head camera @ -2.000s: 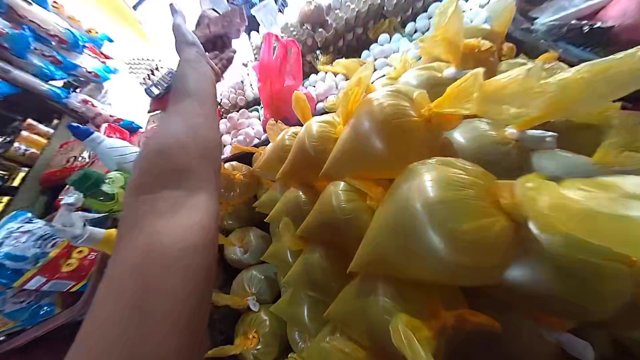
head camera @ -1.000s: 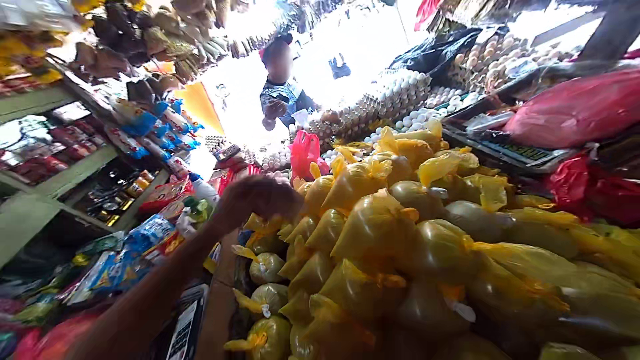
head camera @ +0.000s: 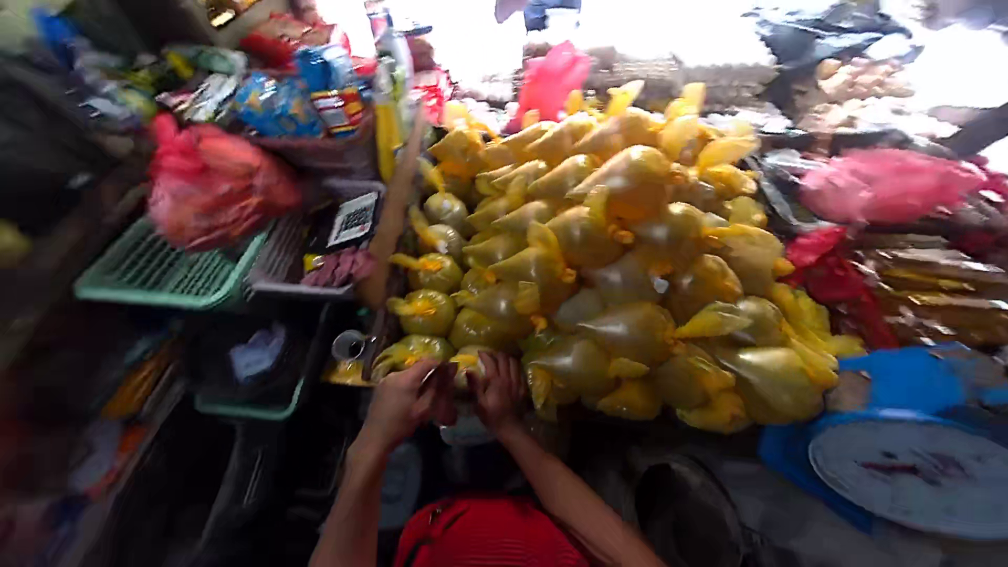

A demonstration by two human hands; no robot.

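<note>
Many knotted yellow plastic bags (head camera: 630,323), rounded and full, lie piled in front of me. At the near left corner of the pile are both my hands, close together. My left hand (head camera: 409,398) has its fingers bent beside a yellow bag (head camera: 413,349); something small and pale shows at its fingertips, too blurred to name. My right hand (head camera: 498,387) is at the neighbouring yellow bag (head camera: 470,358), fingers curled downward. Whether either hand grips anything cannot be told.
Left of the pile stand a wooden board (head camera: 398,213), a green plastic basket (head camera: 169,268), a red plastic bag (head camera: 216,185) and a card with a printed code (head camera: 353,219). A pink bag (head camera: 890,185) lies to the right, above a scale with a round pan (head camera: 913,468). Eggs (head camera: 862,83) are behind.
My outstretched left arm has come back from the far side toward me, and my right hand has come into view beside it. The view has tilted down a lot.
</note>
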